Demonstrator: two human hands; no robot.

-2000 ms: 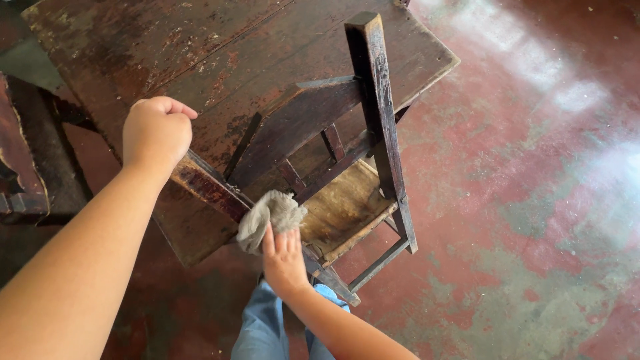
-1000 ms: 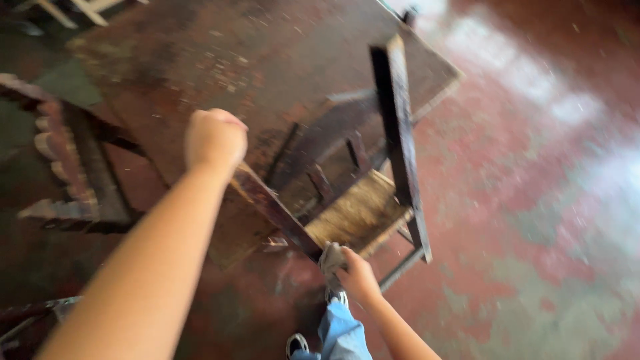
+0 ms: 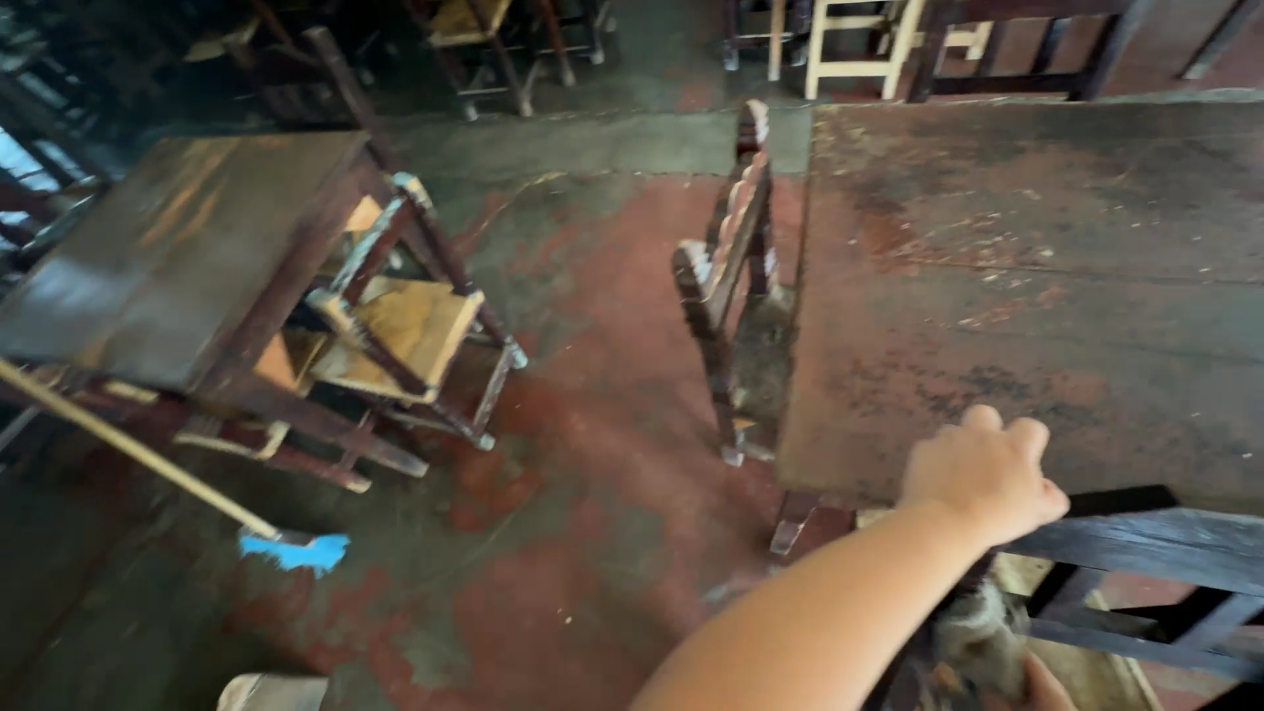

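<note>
My left hand (image 3: 983, 479) is closed around the top of a back post of a dark wooden chair (image 3: 1145, 548), beside the edge of a worn wooden table (image 3: 987, 326). Low in the view, my right hand (image 3: 1045, 686) shows only in part, its fingers against a grey cloth (image 3: 983, 632) that lies on the same post below my left hand. The rest of my right hand is out of view. The chair's woven seat (image 3: 1081, 671) shows partly under the slats of its back.
Left of the table stands a chair with a scalloped back (image 3: 731, 247). Farther left are a dark table (image 3: 188, 247), a chair with a woven seat (image 3: 405, 331) and a broom with blue bristles (image 3: 296, 551). A pale wooden chair (image 3: 859, 49) and others stand at the back.
The view has swung far to the left, bringing the broom and the second table into sight. My left hand stays on the chair post; my right hand is still at the cloth.
</note>
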